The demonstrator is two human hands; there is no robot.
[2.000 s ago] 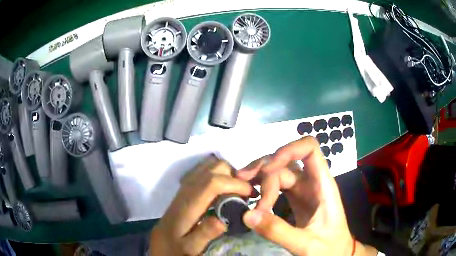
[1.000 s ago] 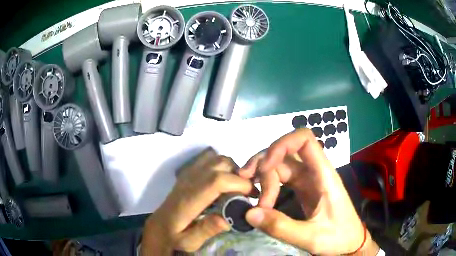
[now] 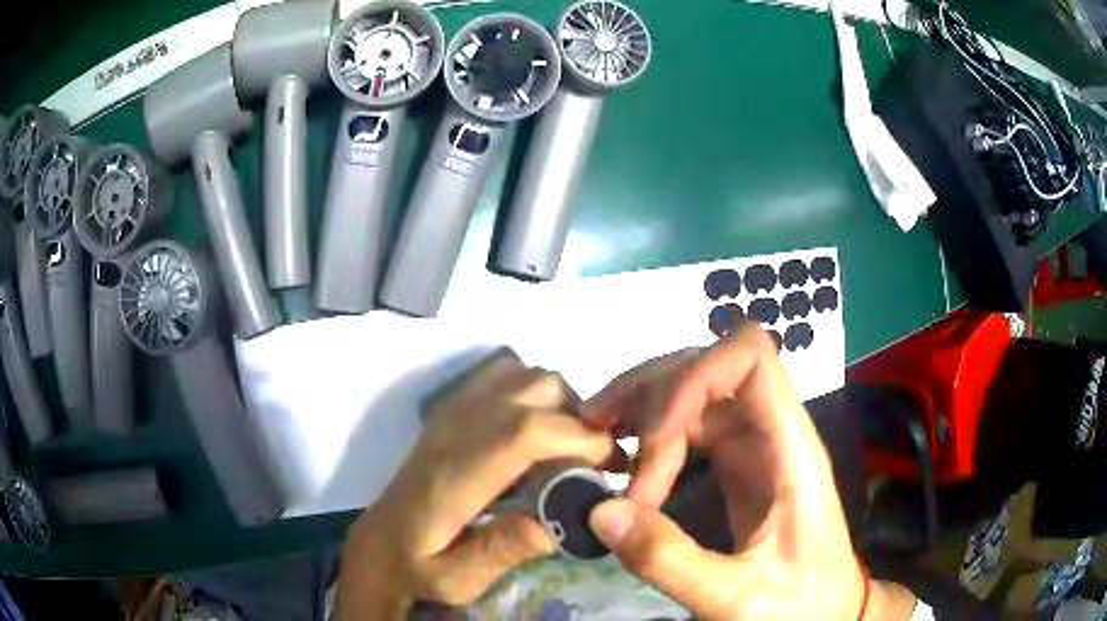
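Note:
My left hand (image 3: 467, 485) is closed around a grey handheld fan (image 3: 471, 379), its round handle end turned up towards me. A black adhesive pad (image 3: 575, 514) lies inside the grey rim of that end. My right hand (image 3: 728, 485) has its thumb tip on the pad's right edge, with the index finger bent near the rim. The fan's head is hidden. A sticker sheet (image 3: 828, 371) with rows of black discs lies on the bench behind my right hand.
Several grey fans (image 3: 419, 243) lie across the back and left of the green bench (image 3: 710, 146). White paper (image 3: 328, 412) lies under my hands. A white strip (image 3: 884, 158) and a black box with cables (image 3: 971, 182) are at right. A red stool (image 3: 929, 388) stands beyond the bench's right edge.
The view has shifted, so the bench items sit slightly higher and further left. The handle end now faces me more fully, and the pad lies more squarely inside the rim.

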